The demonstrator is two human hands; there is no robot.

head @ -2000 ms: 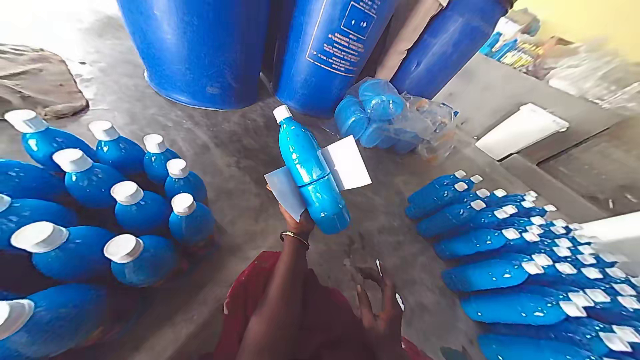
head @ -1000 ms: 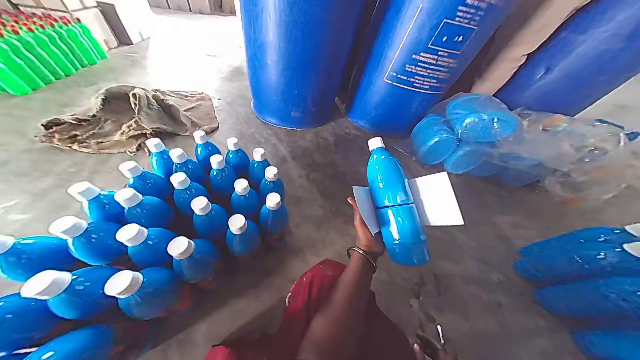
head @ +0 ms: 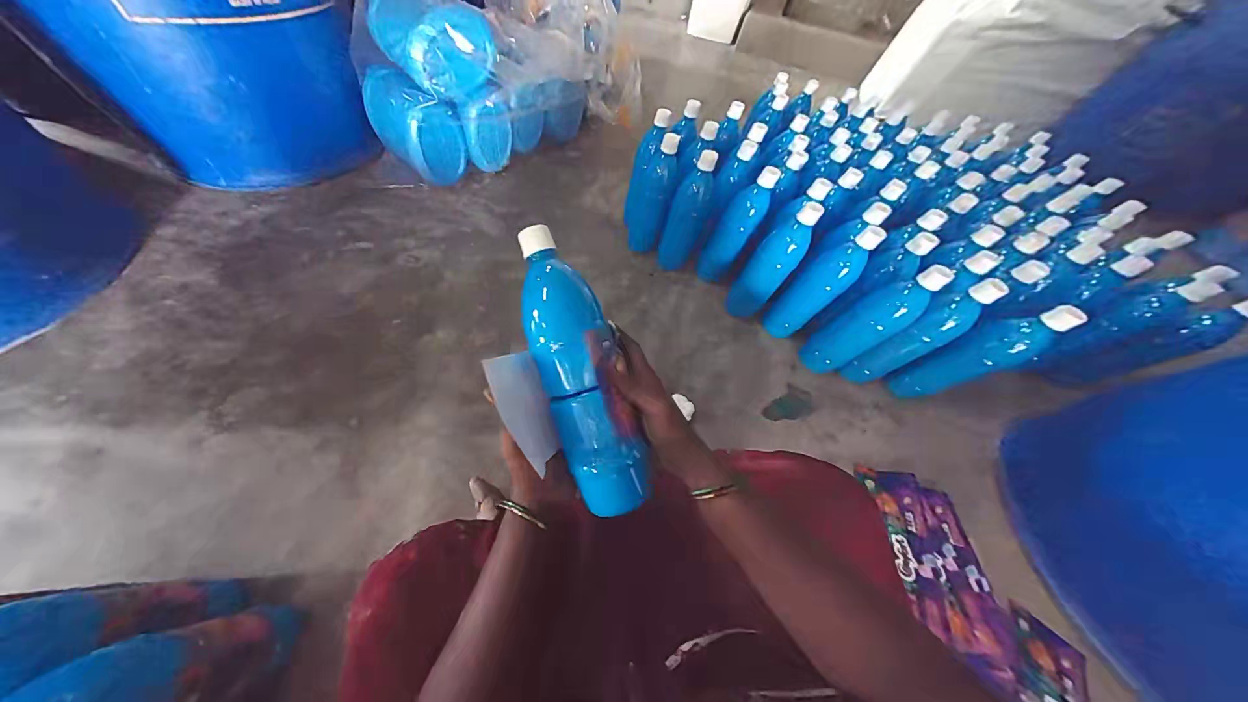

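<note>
A blue plastic bottle (head: 575,370) with a white cap stands tilted between my two hands in the middle of the view. Behind its lower left side, my left hand (head: 522,458) supports it, the fingers partly hidden by a pale sheet (head: 522,409) that sticks out at the bottle's left. My right hand (head: 639,390) lies against the bottle's right side, holding it near the middle groove. Part of a purple, printed surface shows between that hand and the bottle. Both wrists wear bangles.
Rows of capped blue bottles (head: 770,234) stand at the right. Blue drums (head: 253,107) are at the upper left, beside a clear bag of blue bottles (head: 458,88). Purple printed labels or packets (head: 941,575) lie at lower right, near another blue drum (head: 1150,517).
My right hand has come up from low at the right and now grips the bottle's right side. The sheet part that stuck out at the right no longer shows. The view has turned right.
</note>
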